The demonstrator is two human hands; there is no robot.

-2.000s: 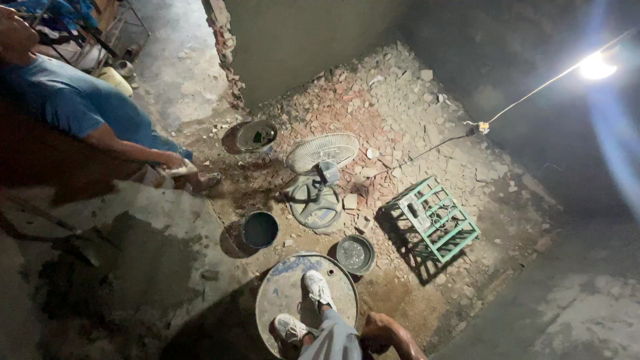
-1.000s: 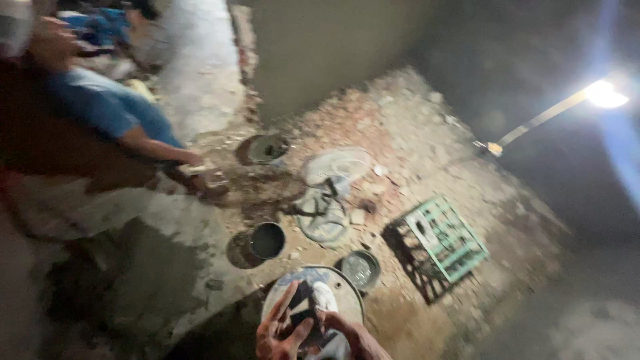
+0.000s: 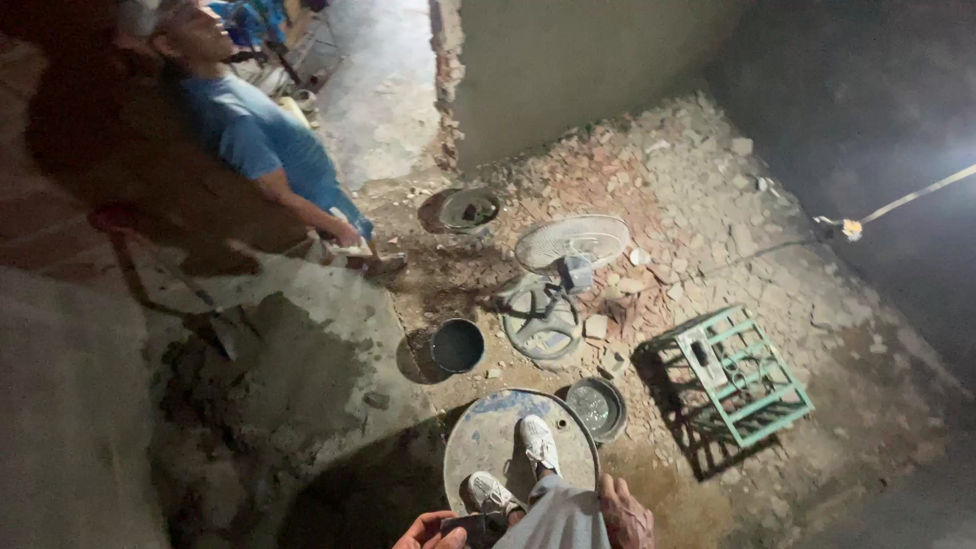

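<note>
At the bottom edge my left hand (image 3: 431, 532) holds a small dark flat piece (image 3: 467, 528) between thumb and fingers; its kind is unclear. My right hand (image 3: 627, 512) hangs beside the grey trousers (image 3: 560, 518), fingers pointing forward and bent; its palm is hidden, so whether it holds anything cannot be told. Below, two white shoes (image 3: 538, 442) stand on the round top of a metal drum (image 3: 488, 427) with blue paint patches. Close to the drum are a dark bucket (image 3: 457, 345) and a round basin (image 3: 596, 409) with liquid in it.
A pedestal fan (image 3: 573, 242) stands amid broken rubble (image 3: 648, 175). Right of it is a green metal frame (image 3: 762, 381). Another basin (image 3: 469, 209) lies farther off. A person in a blue shirt (image 3: 259, 137) is at left, near a shovel (image 3: 221, 335). A cable (image 3: 919, 194) crosses at right.
My hands were together over the drum one second ago and are now apart, low in view. The person in blue appears more upright. The view has shifted.
</note>
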